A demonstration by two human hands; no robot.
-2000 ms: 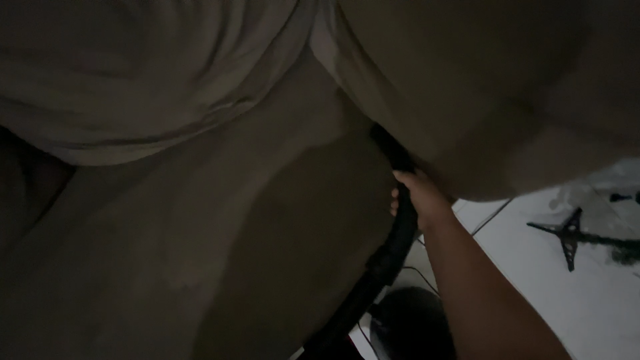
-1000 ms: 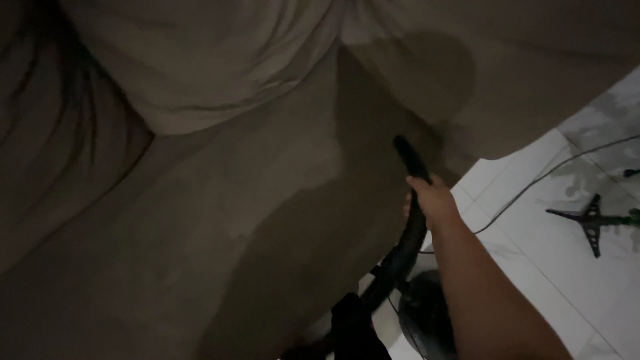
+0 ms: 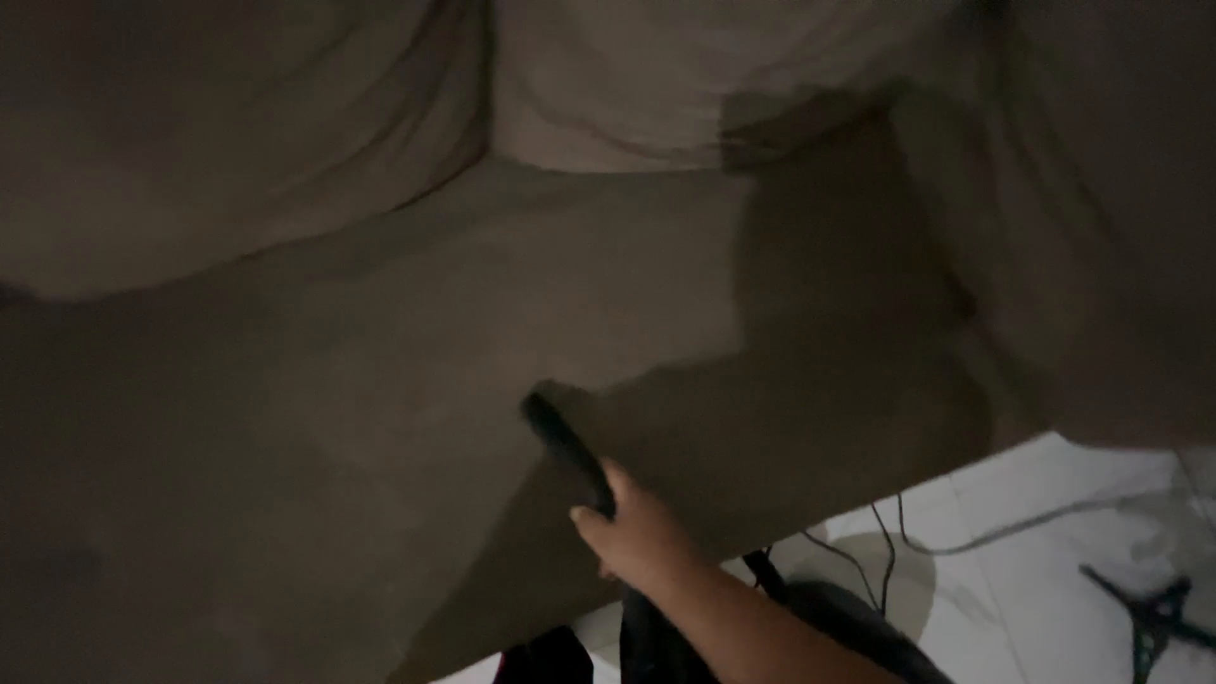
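Note:
My right hand (image 3: 632, 532) is closed around a black curved tube (image 3: 567, 446), which looks like the end of a vacuum cleaner hose. The tube's tip lies over the seat of a brown fabric sofa (image 3: 408, 380), near the middle of the view; whether it touches the fabric I cannot tell. Below the hand, more black hose runs down past the sofa's front edge, partly hidden by the forearm. My left hand does not show.
Back cushions (image 3: 617, 85) line the sofa's far side, with an armrest or cushion (image 3: 1111, 237) at right. On the pale tiled floor are a dark rounded object (image 3: 855, 622), thin cables (image 3: 1007, 541) and a dark stand with splayed legs (image 3: 1154, 617).
My right hand and the tube have moved left along the sofa seat, away from its right side. The view has shifted as well, showing more of the back cushions.

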